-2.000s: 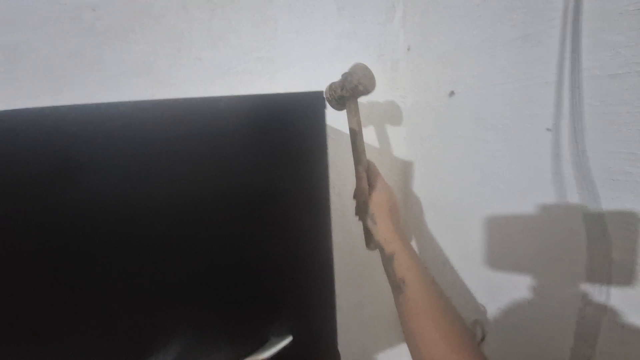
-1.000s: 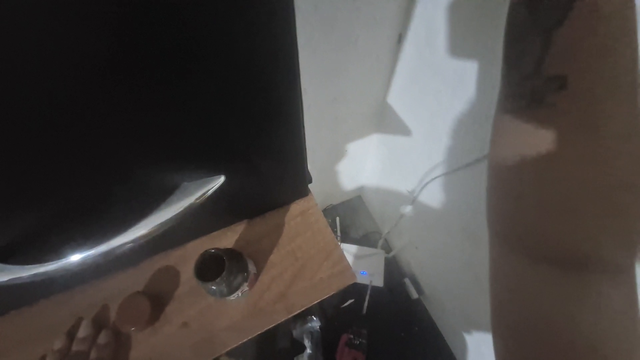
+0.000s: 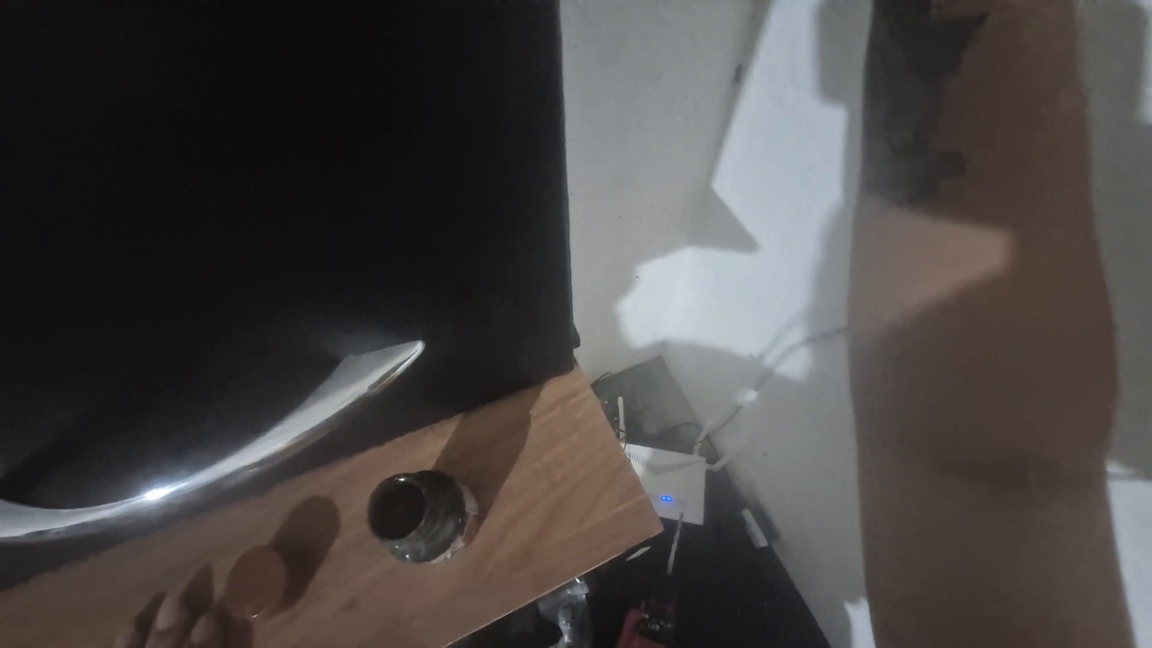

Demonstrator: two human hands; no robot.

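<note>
Fingertips of my left hand (image 3: pixel 175 621) show at the bottom left edge, beside a small round brown lid or disc (image 3: pixel 256 580) on a wooden surface (image 3: pixel 567 477). Whether they touch it, I cannot tell. To the right of the disc stands an open glass jar (image 3: pixel 423 517), dark inside. My right arm runs up the right side of the view, and its hand is out of frame. A large black panel (image 3: pixel 297 180) fills the upper left, with a curved shiny metal piece (image 3: pixel 297 418) along its lower part.
Beyond the wooden corner lies a white router-like device (image 3: pixel 668 481) with blue lights and cables. A clear plastic item (image 3: pixel 567 612) and a red object (image 3: pixel 643 625) are below, on something dark. The pale wall (image 3: pixel 648 180) stands behind the panel.
Two seconds ago my right hand held a mallet at the panel's top corner; hand and mallet are now out of frame. The view has swung down. My left fingertips look unchanged since one second ago.
</note>
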